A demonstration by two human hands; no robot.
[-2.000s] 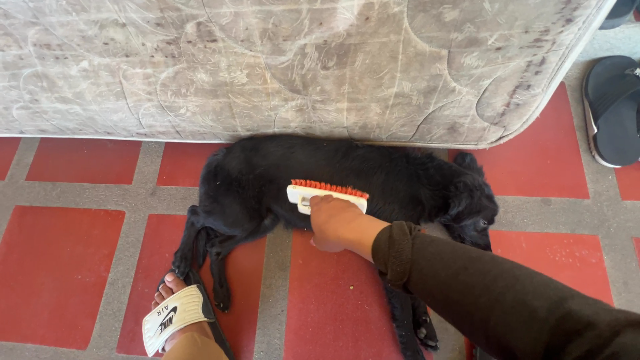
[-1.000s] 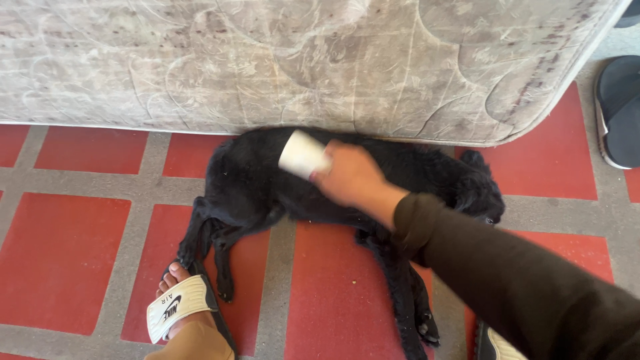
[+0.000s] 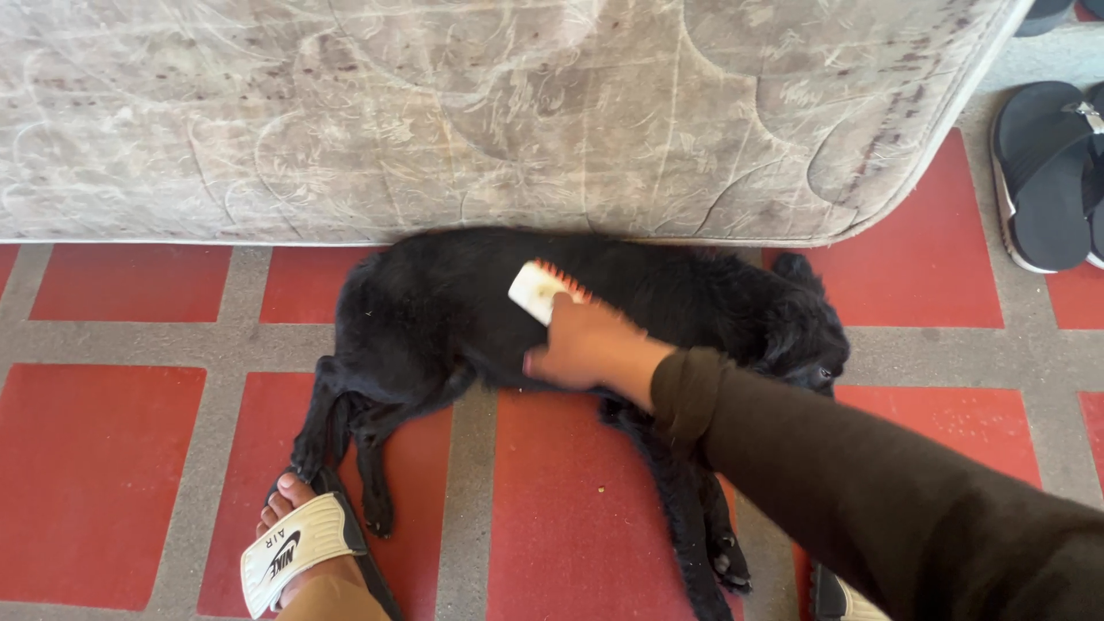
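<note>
A black dog (image 3: 414,302) lies on its side on the floor, its head to the right and its legs toward me. My right hand (image 3: 591,345), slightly blurred, comes in from the lower right in a dark sleeve. It grips a white scrub brush with orange bristles (image 3: 536,291) over the middle of the dog's side. The bristles face up and to the right in the view; whether they touch the coat is hard to tell. My left hand is out of view.
A stained quilted mattress (image 3: 483,121) stands on edge along the dog's back. My foot in a white Nike slide sandal (image 3: 297,552) is beside the hind paws, with part of another sandal (image 3: 849,599) at lower right. Black sandals (image 3: 1044,181) lie at far right on the red-and-grey floor (image 3: 95,483).
My right hand has moved over the dog's side with the brush, whose angle has changed from nearly level two seconds ago to tilted now. The dog remains lying in place.
</note>
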